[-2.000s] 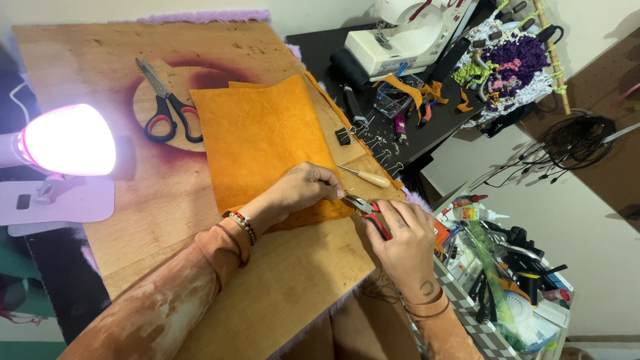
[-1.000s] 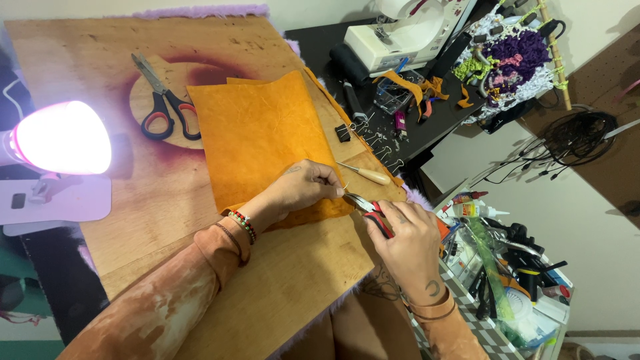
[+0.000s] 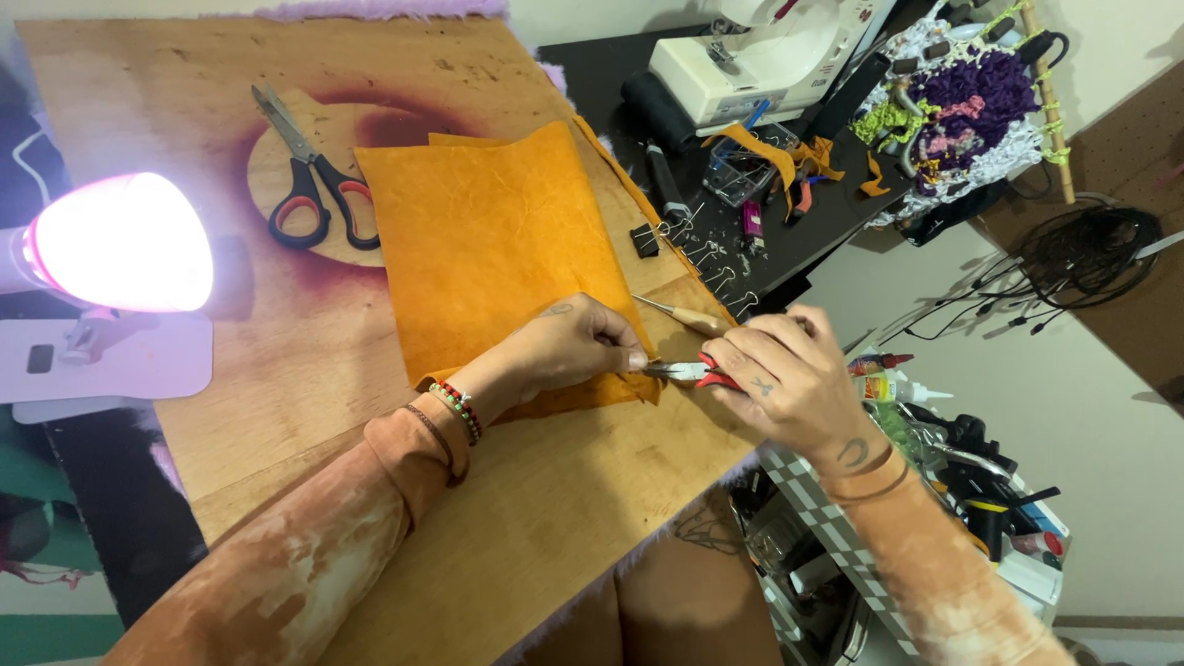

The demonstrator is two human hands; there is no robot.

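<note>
A folded piece of orange leather [image 3: 490, 240] lies on the wooden board [image 3: 555, 490]. My left hand [image 3: 578, 342] pinches the leather's lower right corner between thumb and fingers; whether something small is in the pinch cannot be told. My right hand [image 3: 777, 375] is closed around red-handled pliers [image 3: 683, 371], whose metal jaws reach that same corner beside my left fingertips. What the jaws grip is too small to tell. Just above them, an awl with a wooden handle [image 3: 694, 320] lies on the board. Scissors with black and red handles [image 3: 310, 180] rest left of the leather.
A lit lamp [image 3: 125, 242] stands at the left. Black binder clips [image 3: 645, 240] sit along the board's right edge. Beyond are a sewing machine [image 3: 740, 69], a clear plastic box [image 3: 749, 171] and orange leather scraps [image 3: 763, 153]. A checkered container [image 3: 832, 546] with tools stands lower right.
My right hand and the pliers have turned, so the pliers now lie nearly level across the view, and the hand sits a little higher. My left hand stays at the leather's corner.
</note>
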